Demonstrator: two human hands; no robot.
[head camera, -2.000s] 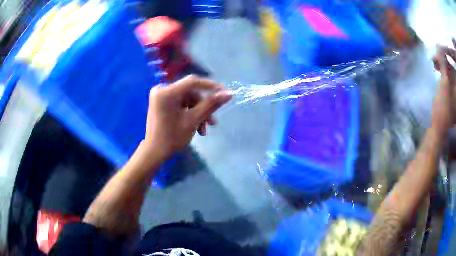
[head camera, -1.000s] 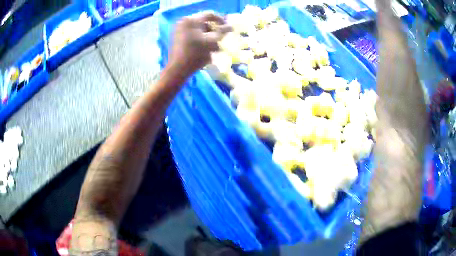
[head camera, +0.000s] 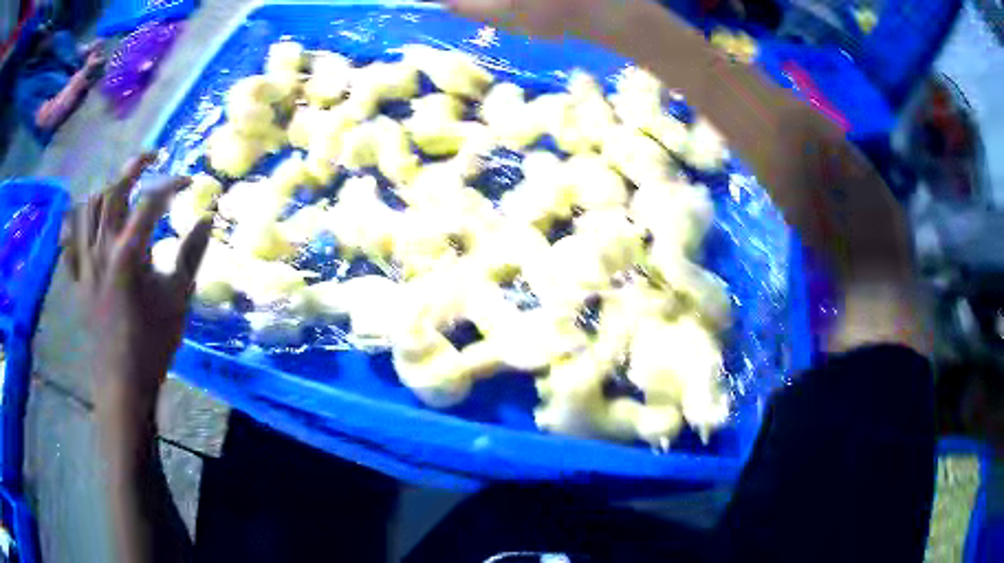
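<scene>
A blue tray (head camera: 440, 440) full of loose pale yellow pieces (head camera: 462, 220) lies in front of me. Shiny clear film (head camera: 749, 264) shows along its right side and over parts of the pieces. My left hand (head camera: 138, 236) is at the tray's left edge, fingers spread, slightly blurred; whether it touches film there I cannot tell. My right arm reaches across the tray's far right corner; my right hand (head camera: 495, 9) is mostly cut off by the top edge, so its fingers and anything in them are hidden.
Another blue tray (head camera: 33, 220) stands at the left edge. A person's arm (head camera: 68, 97) shows at upper left, beside purple pieces (head camera: 141, 66). More blue trays (head camera: 848, 66) are at upper right, and a tray of small yellowish pieces (head camera: 956, 506) is at lower right.
The view has turned, and the filled tray now lies across the picture. My left hand has gone from closed near the tray's corner to spread at its left edge. Film now shows over the tray.
</scene>
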